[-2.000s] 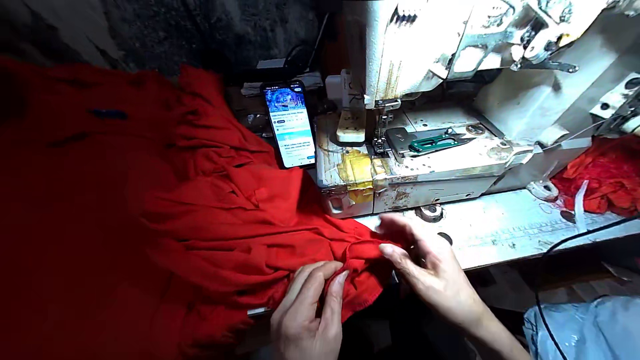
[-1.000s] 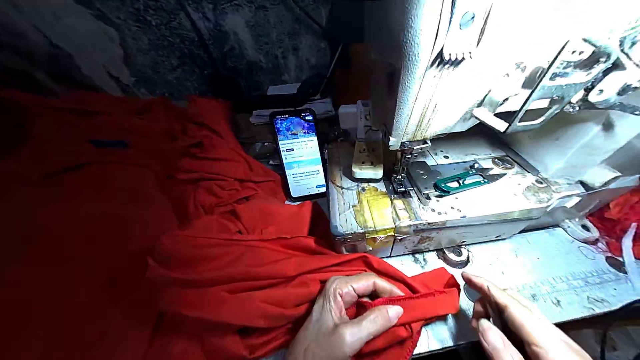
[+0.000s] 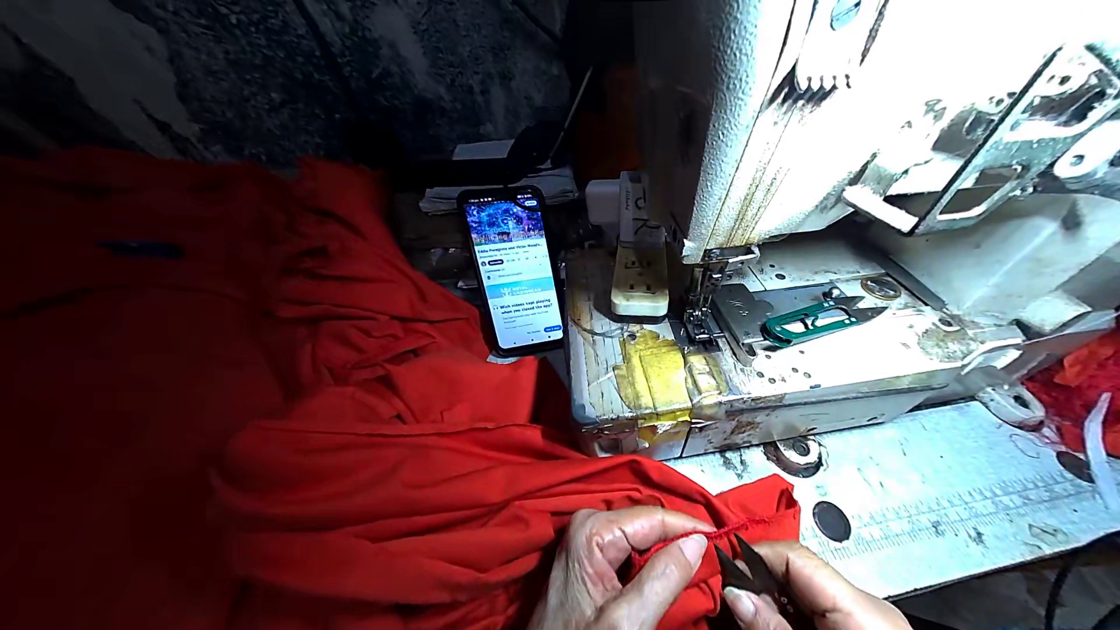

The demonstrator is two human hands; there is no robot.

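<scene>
Red fabric [image 3: 420,516] fills the left side and runs toward the front edge of the sewing table. My left hand [image 3: 626,569] pinches its stitched edge between thumb and fingers. In my right hand [image 3: 796,586] is a dark pair of thread snips [image 3: 748,564], blades apart and pointing up at the seam just beside my left thumb. The sewing machine [image 3: 744,175] stands behind, its presser foot [image 3: 702,324] with no red cloth under it. Green-handled thread snips [image 3: 809,324] lie on the machine bed right of the foot.
A lit smartphone [image 3: 516,271] leans left of the machine bed, near a white power adapter [image 3: 604,201]. Yellow tape [image 3: 652,376] covers the bed's corner. A printed ruler scale [image 3: 945,516] runs along the tabletop. More red cloth [image 3: 1081,385] lies at the far right.
My right hand has moved left to the seam, and dark snips now show in it. My left hand, which had taken hold of the stitched edge by one second ago, still pinches it.
</scene>
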